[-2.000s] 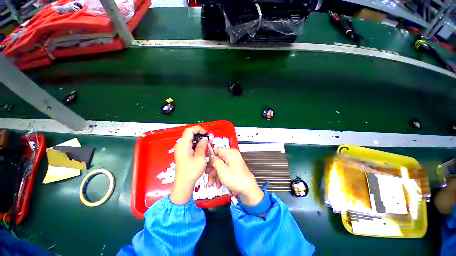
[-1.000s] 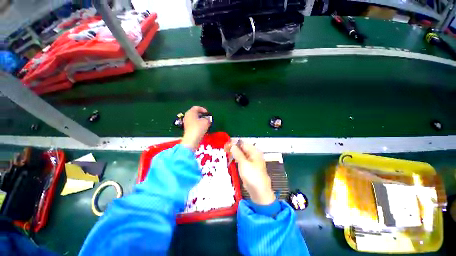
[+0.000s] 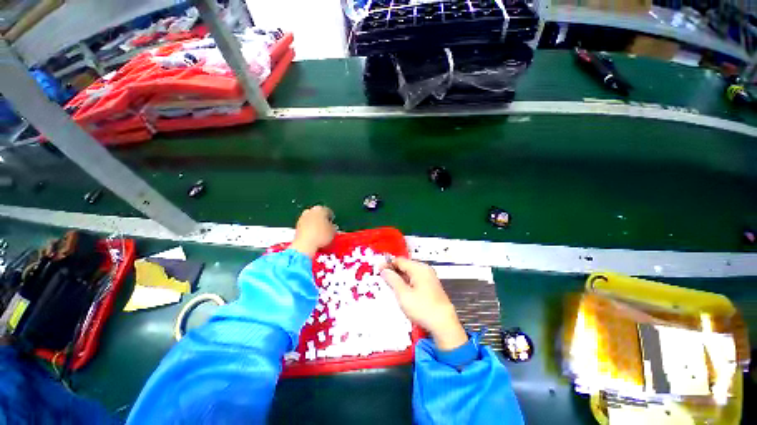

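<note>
My left hand (image 3: 315,230) is over the back left edge of the red tray (image 3: 353,363), fingers closed around a small dark electronic unit that is mostly hidden. My right hand (image 3: 420,292) is over the tray's right side, fingers pinched on the tweezers (image 3: 388,261), of which only a little metal shows. Many tiny white pads (image 3: 353,311) lie loose in the tray. One round black unit (image 3: 372,202) lies on the green belt just beyond the tray. Another unit (image 3: 517,344) lies on the bench, right of the striped sheet (image 3: 471,304).
The yellow tray (image 3: 726,300) with amber sheets is at right. A tape ring (image 3: 184,315), paper scraps (image 3: 153,282) and a red tray of dark parts (image 3: 121,266) are at left. A pale rail (image 3: 531,256) edges the conveyor belt (image 3: 581,183); a slanted metal post (image 3: 108,166) stands left.
My left hand has let go of one unit on the belt, taken another and drawn back to the tray edge. My right hand stays over the tray. Belt units have shifted right; the view has shifted too.
</note>
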